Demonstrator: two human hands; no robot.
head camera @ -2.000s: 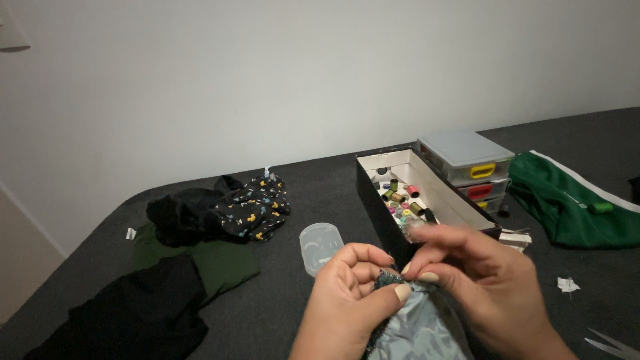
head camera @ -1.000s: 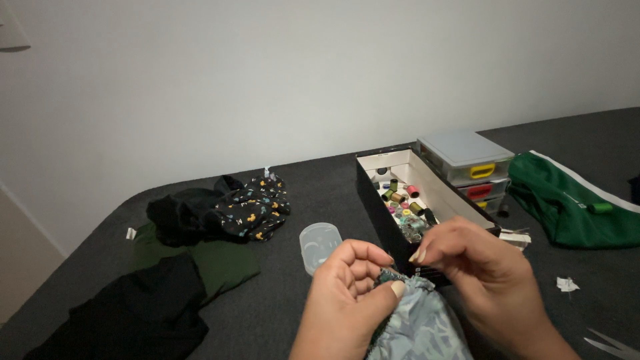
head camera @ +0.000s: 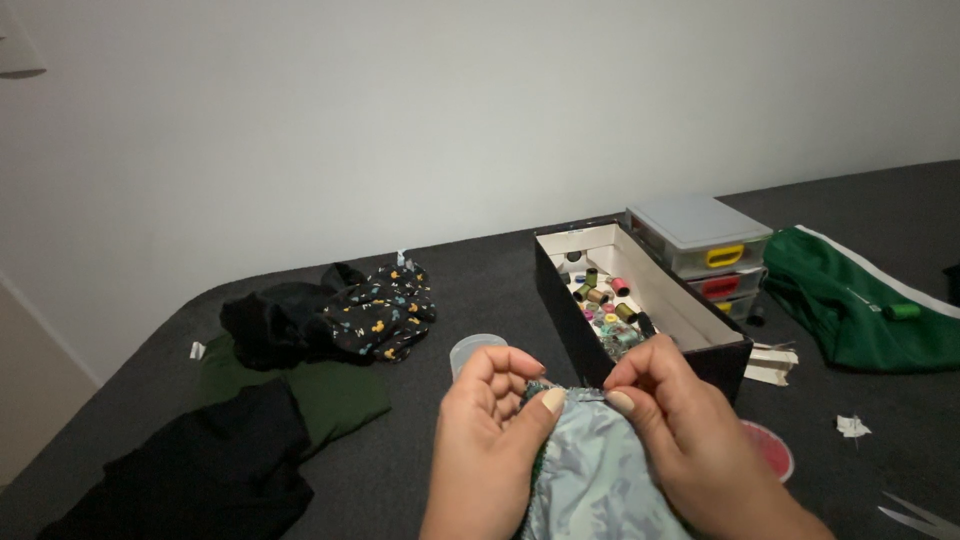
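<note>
A pale blue-green patterned fabric piece [head camera: 600,465] with a dark, gathered edge hangs between my two hands at the bottom centre. My left hand [head camera: 495,435] pinches the left part of that edge between thumb and curled fingers. Thumb and forefinger of my right hand [head camera: 682,427] grip the same edge farther right, so a short stretch of it runs between them. No needle can be made out. Just behind my left fingers lies a clear plastic lid [head camera: 478,345], partly covered. A round red-and-white item [head camera: 769,450] shows partly behind my right hand.
A black box [head camera: 660,289] holds thread spools [head camera: 619,286]. Beside it stand small stacked drawers [head camera: 697,232], then green cloth [head camera: 840,300] with a green spool [head camera: 901,310]. Scissors [head camera: 919,517] lie at lower right. Black garments [head camera: 217,457], printed cloth [head camera: 382,311] and olive cloth [head camera: 337,405] are left.
My right hand was raised a little off the fabric one second ago; now it is down on the gathered edge. The red-and-white item has come into sight beside it. My left hand keeps its pinch.
</note>
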